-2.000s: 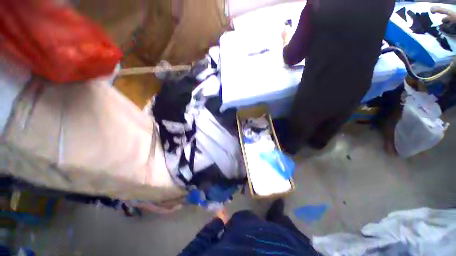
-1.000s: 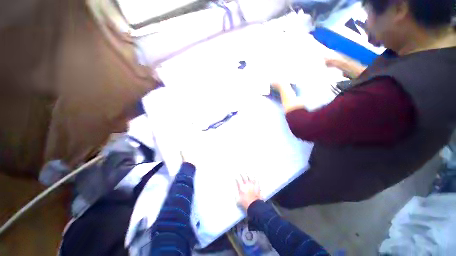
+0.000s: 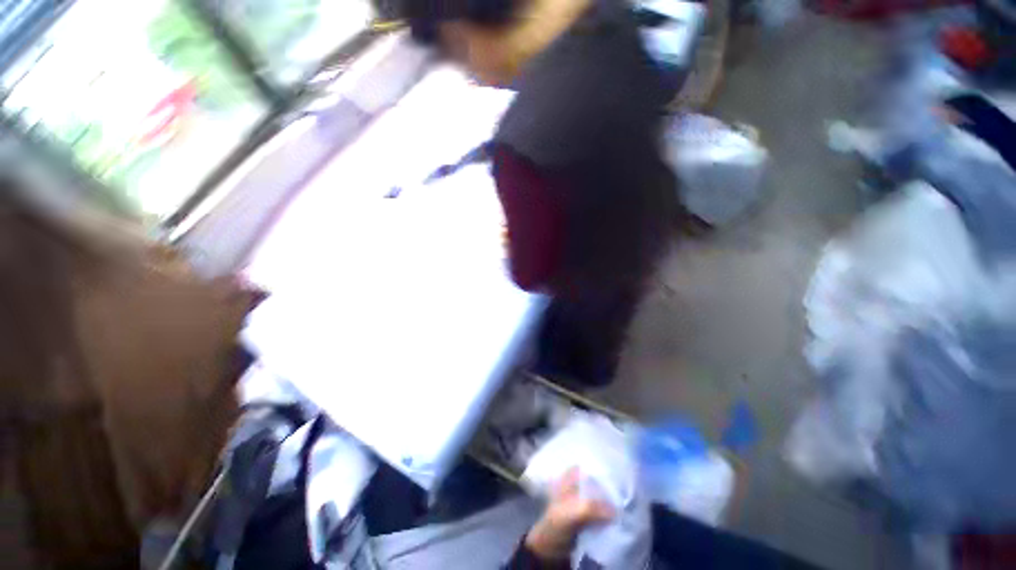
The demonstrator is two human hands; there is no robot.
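A hand, which looks like my left hand (image 3: 566,519), is at the bottom centre with a dark cuff. Its fingers close on a crumpled white cloth piece (image 3: 611,470), which hangs above a floor bin. The view is blurred, so the exact grip is hard to see. My right hand is not in view. The white table (image 3: 384,323) lies ahead to the left, very bright, with small dark marks or pieces on its far part.
A person (image 3: 590,145) in a dark vest and maroon sleeves stands at the table's right side. Brown cloth or sacking (image 3: 156,356) is at the left. Fabric heaps (image 3: 334,479) lie below the table. A white bag (image 3: 713,167) and pale heaps (image 3: 891,301) are on the floor at the right.
The view has swung right and back from the table. Both my hands were at the table; now one holds white cloth by the bin and the other has left the picture.
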